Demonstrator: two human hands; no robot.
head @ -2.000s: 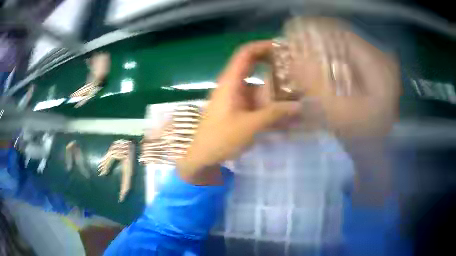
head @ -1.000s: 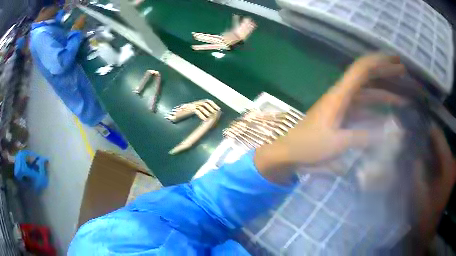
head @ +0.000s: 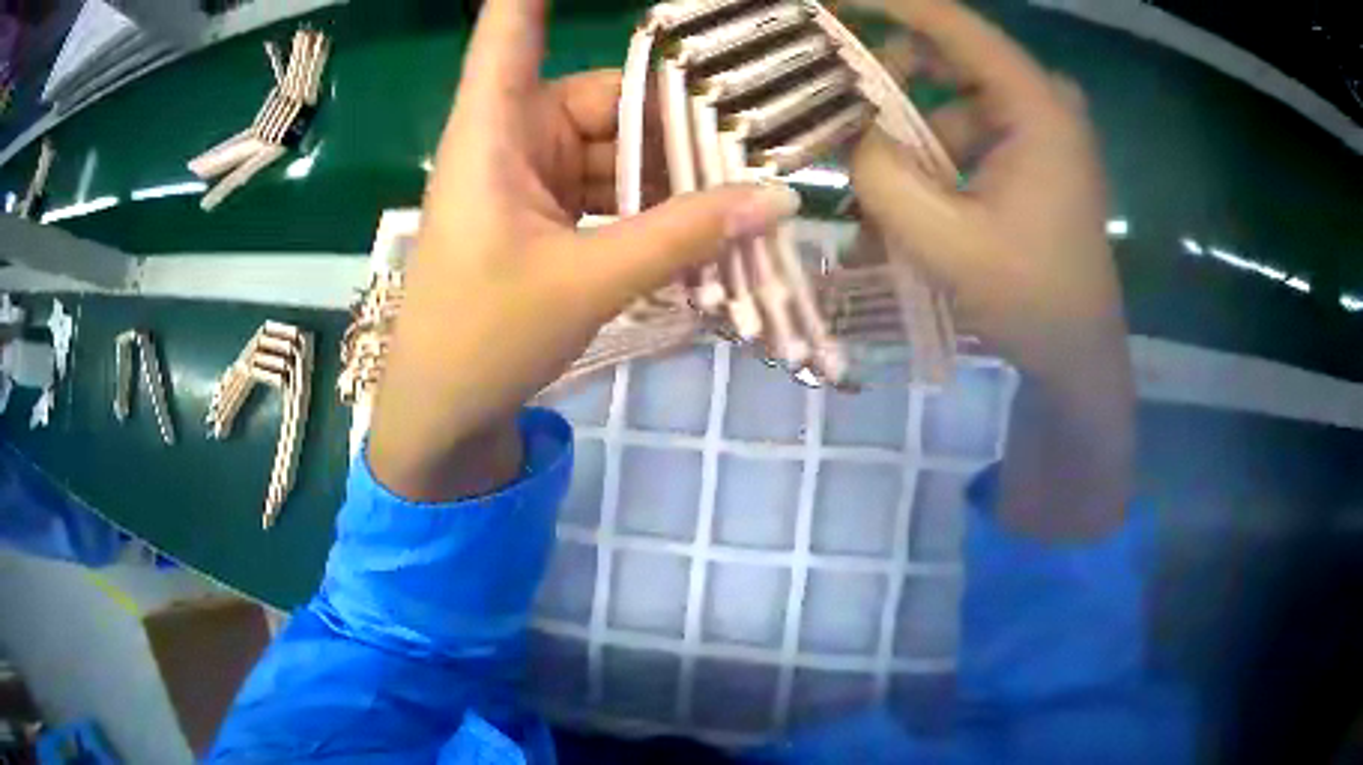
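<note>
A fanned bunch of wristwatches (head: 762, 75) with pale pink straps is held up between both hands, above the far edge of the work tray. My left hand (head: 553, 224) grips the bunch from the left, thumb across the straps. My right hand (head: 987, 180), slightly blurred, holds its right side. The white grid tray (head: 755, 516) lies below, with bare square pockets showing. More pale straps lie along its far edge, partly hidden by the bunch. A row of watches (head: 363, 336) lies on a tray left of my left wrist, mostly hidden by it.
On the green bench at left are a bent watch group (head: 277, 374), a narrow bent watch piece (head: 142, 381) and another watch bunch (head: 277, 120) beyond the pale rail (head: 224, 278). A brown carton (head: 224, 673) stands on the floor at lower left. White sheets (head: 112, 53) are at upper left.
The view has swung right and back over the tray. Both hands, blurred at the right one second ago, are now raised at the centre with the watch bunch. The stacked trays have left the view.
</note>
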